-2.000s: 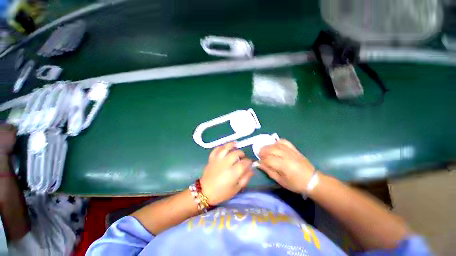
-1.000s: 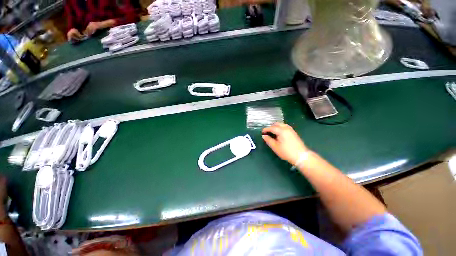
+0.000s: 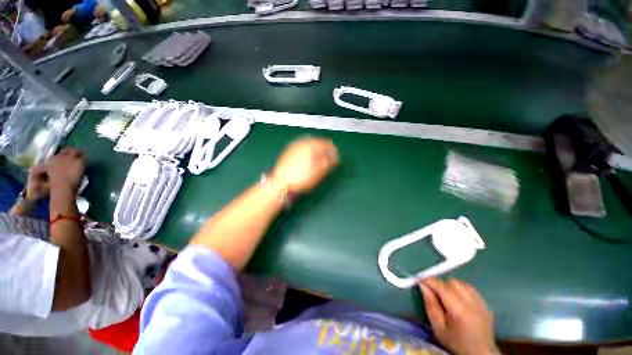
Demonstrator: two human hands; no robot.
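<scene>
A white coiled cable with a round disc end lies at a slant on the green bench in front of me. My right hand is at its near edge, thumb and forefinger pinching the loop. My left hand is motion-blurred above the bench, left of the cable, fingers curled; whether it holds anything cannot be seen. A pale patch of thin ties lies beyond the cable.
Finished cable stacks lie at left, near another person's hands. Two coiled cables lie beyond the pale strip. A black device with a cord stands at right.
The view has swung left. My left hand has come into view, extended over the bench. My right hand has moved from beside the ties to the cable's near edge.
</scene>
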